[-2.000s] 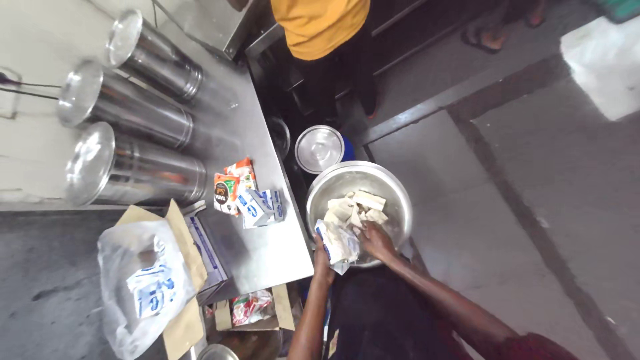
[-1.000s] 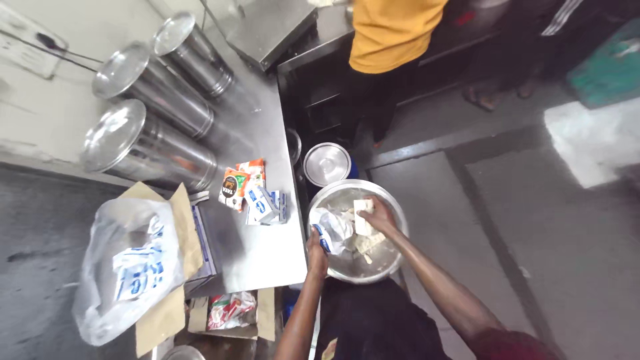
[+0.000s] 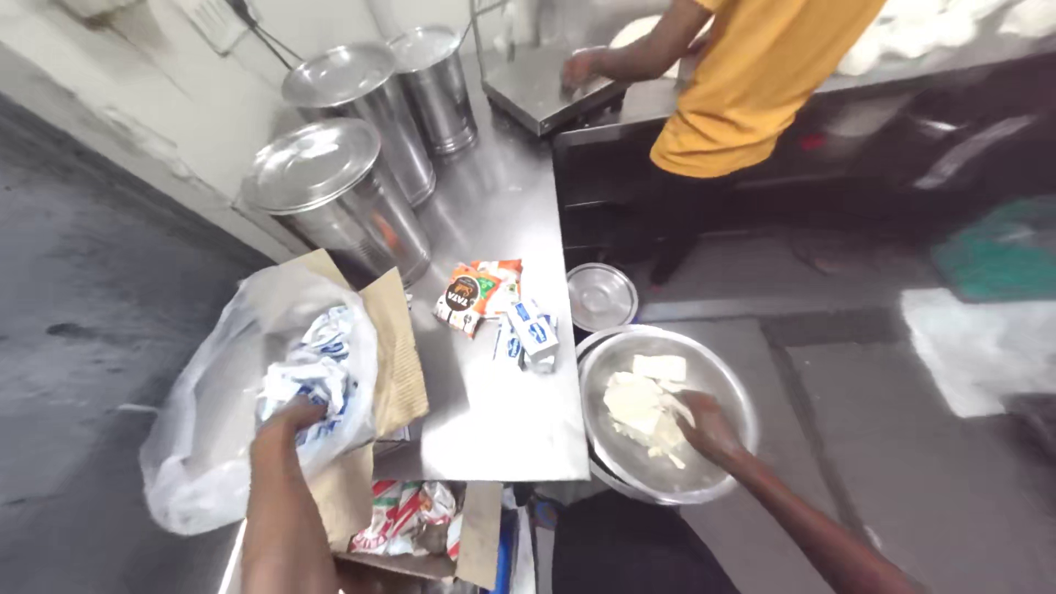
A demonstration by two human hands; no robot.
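My right hand [image 3: 711, 425] is inside a wide steel bowl [image 3: 741, 388], its fingers touching pale butter-like blocks and pieces [image 3: 645, 403]; whether they grip a piece cannot be told. On the left, my left hand [image 3: 297, 415] reaches into a clear plastic bag [image 3: 202, 437] and touches crumpled white-and-blue wrappers [image 3: 312, 367]; its fingertips are hidden among them. The bag lines an open cardboard box [image 3: 398, 355]. Small white-and-blue packets [image 3: 532, 328] lie on the steel counter beside orange-and-white packets [image 3: 478, 293].
Lidded steel canisters [image 3: 363, 198] line the counter [image 3: 495, 429] by the wall. A round steel lid [image 3: 602, 297] sits behind the bowl. Another box [image 3: 478, 528] with red-and-white packets stands below the counter. A person in a yellow shirt [image 3: 734, 91] works at a steel platform [image 3: 544, 87].
My left hand has moved from the bowl, where it held a white-and-blue wrapper, into the plastic bag at left. My right hand stays at the bowl. The view has shifted.
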